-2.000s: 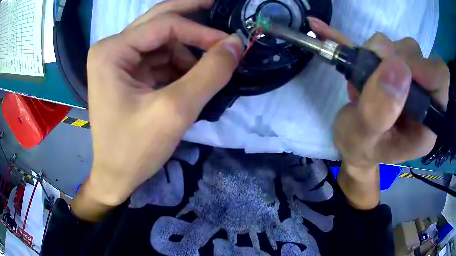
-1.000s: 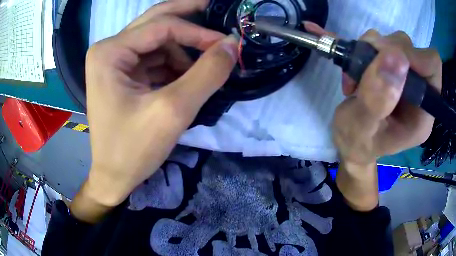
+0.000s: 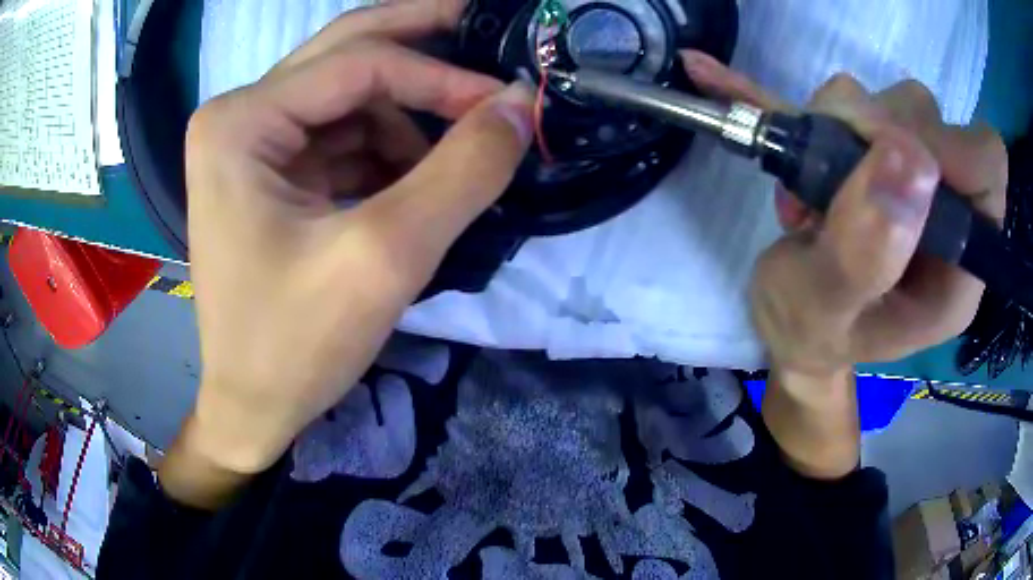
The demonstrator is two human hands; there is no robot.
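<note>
A black speaker driver plate (image 3: 612, 142) with a ringed centre lies on the white bench sheet (image 3: 668, 272). A small green terminal board (image 3: 552, 16) sits left of its centre. My left hand (image 3: 329, 204) pinches a thin red wire (image 3: 539, 122) between thumb and forefinger at the plate's left side. My right hand (image 3: 872, 215) holds the soldering iron (image 3: 821, 153) like a pen. Its metal tip points left and reaches the plate close to the wire, just below the green board. Whether the tip touches is too small to tell.
A black curved headband (image 3: 147, 136) lies at the left. Printed paper sheets (image 3: 48, 96) are at the far left. A red stool (image 3: 70, 283) stands beyond the bench edge. A blue bin (image 3: 884, 402) shows below the right edge. Black cords (image 3: 991, 340) lie at the far right.
The iron's tip has moved left off the green board and slightly down. The plate has shifted a little left and up in view. Both hands keep their grips.
</note>
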